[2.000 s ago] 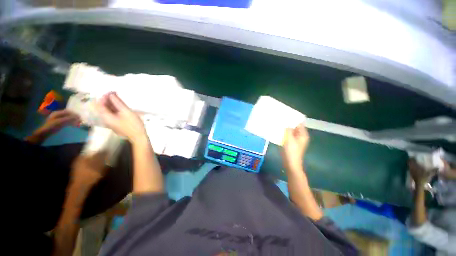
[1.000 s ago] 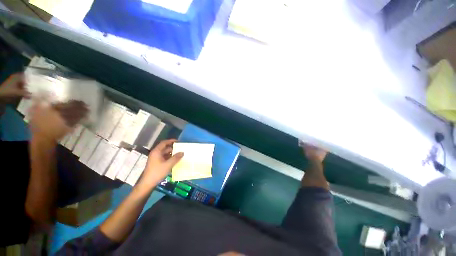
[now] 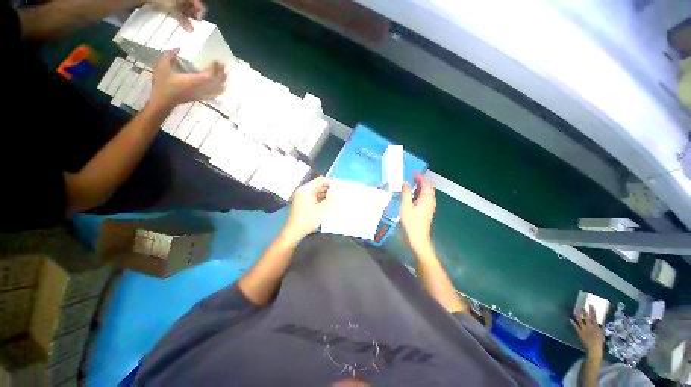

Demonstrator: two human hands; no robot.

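My left hand (image 3: 307, 205) pinches the left edge of a white label sheet (image 3: 354, 209), held over the near part of the blue scale (image 3: 356, 160). The sheet hides most of the scale's keypad and displays. A small white carton (image 3: 392, 168) lies on the scale platform, just beyond the sheet's right corner. My right hand (image 3: 418, 208) is at the scale's right edge, close to the carton, thumb and fingers apart. Whether a tiny sticker is on its fingertips cannot be told.
Rows of stacked white boxes (image 3: 257, 106) lie left of the scale, with another person's hands (image 3: 186, 79) on them. A raised white shelf (image 3: 545, 91) runs above. Open brown carton (image 3: 163, 246) and stacked cartons (image 3: 38, 302) stand on the floor. A distant hand touches a white box (image 3: 592, 306).
My right hand has come back from the shelf edge to the scale. A white carton now shows on the platform. The other person's hands lift a row of boxes. The view has shifted.
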